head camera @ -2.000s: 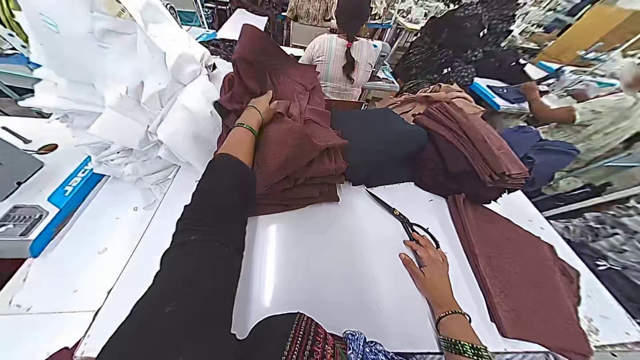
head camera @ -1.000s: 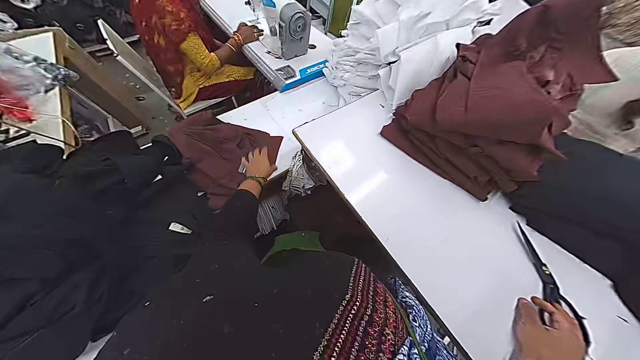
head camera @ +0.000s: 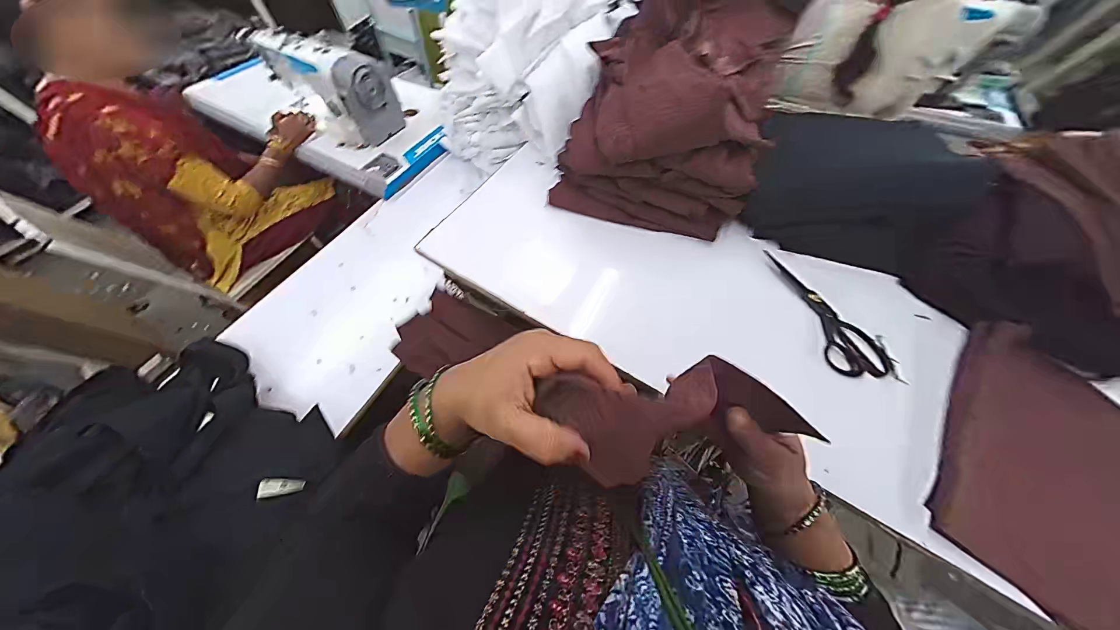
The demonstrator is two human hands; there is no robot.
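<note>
Both my hands hold a maroon fabric piece [head camera: 612, 429] just in front of the white table's near edge. My left hand [head camera: 525, 394] grips its left part between thumb and fingers. My right hand [head camera: 770, 464] has hold of its right part, where a pointed corner sticks out over the table. More maroon cloth [head camera: 455, 332] lies behind my left hand, partly hidden. Black-handled scissors [head camera: 840, 337] lie on the white table [head camera: 682, 306], beyond my right hand and touched by neither hand.
A maroon fabric stack [head camera: 656, 149] stands at the back beside white fabric [head camera: 516, 79]. Dark fabric [head camera: 866, 188] and a flat maroon panel [head camera: 1032, 464] lie to the right. Black cloth [head camera: 149, 472] is heaped at left. A person [head camera: 166, 175] sits by a sewing machine [head camera: 341, 87].
My right hand has let go of the scissors, which now lie on the table. My left hand has come from the maroon cloth at left, and both hands now hold a piece. The view has swung.
</note>
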